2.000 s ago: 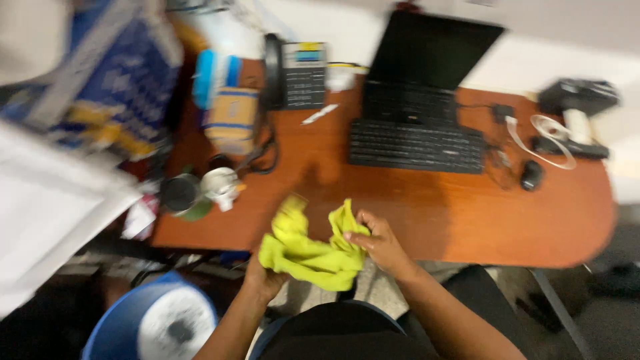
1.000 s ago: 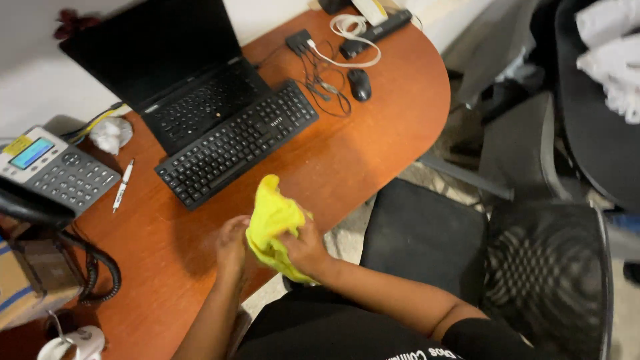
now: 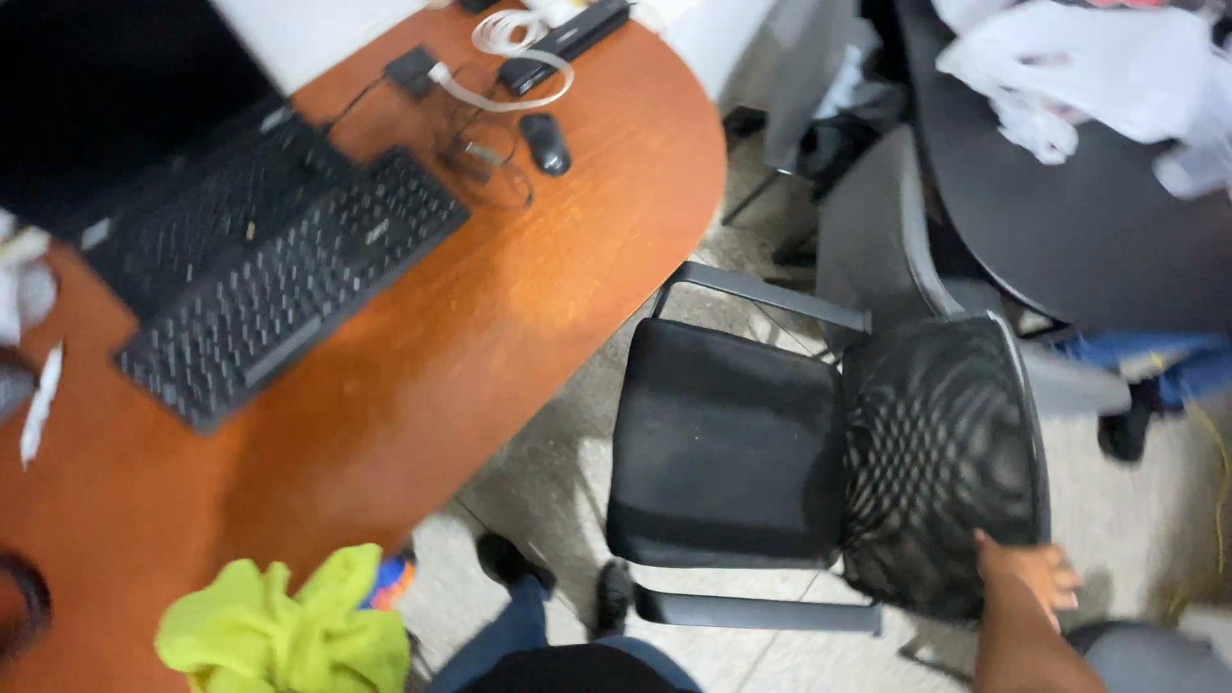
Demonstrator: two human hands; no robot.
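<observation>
A crumpled yellow-green cloth (image 3: 284, 626) shows at the lower left, over the front edge of the brown wooden desk (image 3: 462, 356). My left hand is not visible; the cloth may hide it. At the lower right my right hand (image 3: 1035, 577) reaches to the outer edge of the mesh backrest (image 3: 938, 462) of a black office chair (image 3: 727, 443). Its fingers look partly bent around that edge, and a firm grip cannot be made out. On the desk lie a black keyboard (image 3: 298, 289), an open laptop (image 3: 135, 125) and a black mouse (image 3: 546, 144).
White cable (image 3: 510, 34), a black adapter (image 3: 412, 72) and a white pen (image 3: 41, 404) lie on the desk. The chair's armrests (image 3: 760, 611) stick out toward the desk. A dark table (image 3: 1078, 231) with white plastic bags (image 3: 1088, 72) stands at the upper right, beside grey chairs.
My right hand has left the yellow-green cloth and moved right to the chair's backrest. Both hands were at the cloth before. The view has swung right.
</observation>
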